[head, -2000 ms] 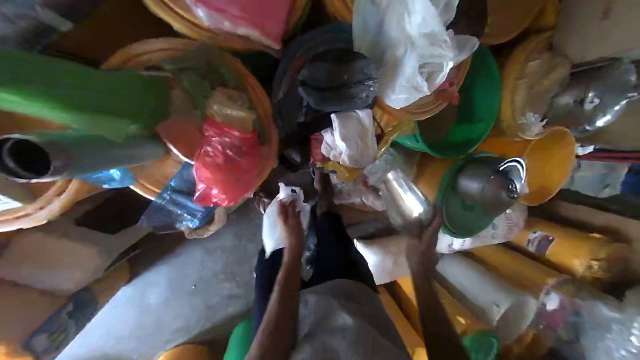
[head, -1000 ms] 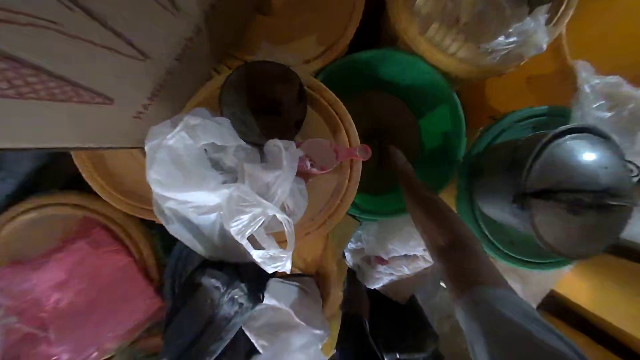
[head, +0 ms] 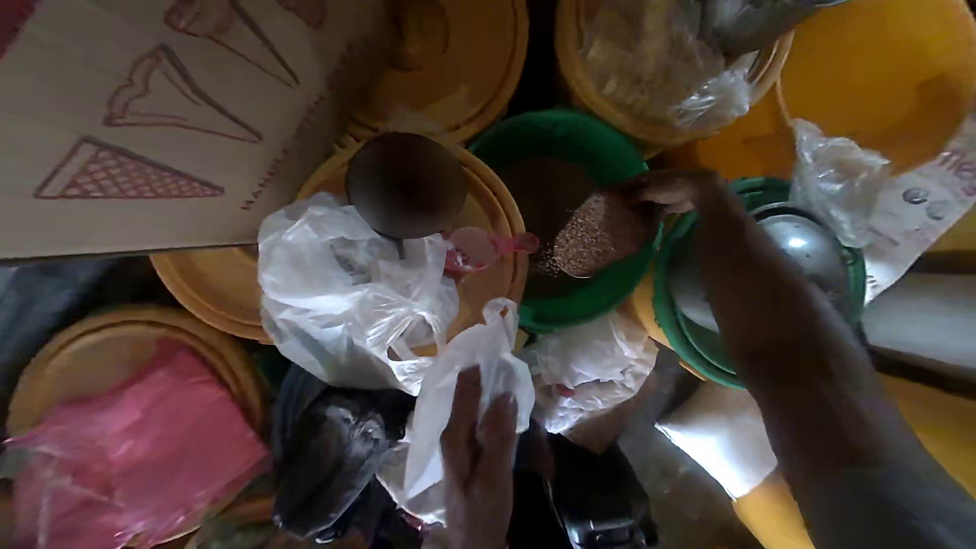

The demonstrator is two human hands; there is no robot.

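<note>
My right hand (head: 671,192) grips a scoop heaped with brown grains (head: 591,236), tilted over the green bucket (head: 560,126); some grains are spilling off its left edge. Darker material lies in the bucket below. Low in the middle, my left hand (head: 480,442) holds a white plastic bag (head: 496,343) by its upper part. A fuller white plastic bag (head: 328,305) rests on an orange lid (head: 496,198), with a dark round bowl (head: 406,185) and a pink plastic scoop (head: 488,248) beside it.
A cardboard box (head: 152,152) with cone drawings fills the upper left. At right, a metal pot (head: 793,244) sits in a green tub (head: 679,305). A pink bag (head: 145,442) lies lower left, a black bag (head: 335,450) near my left hand.
My right hand, empty over the green bucket a second ago, now holds a loaded scoop there. My left hand and its white bag have come into view. The view has moved closer since two seconds ago.
</note>
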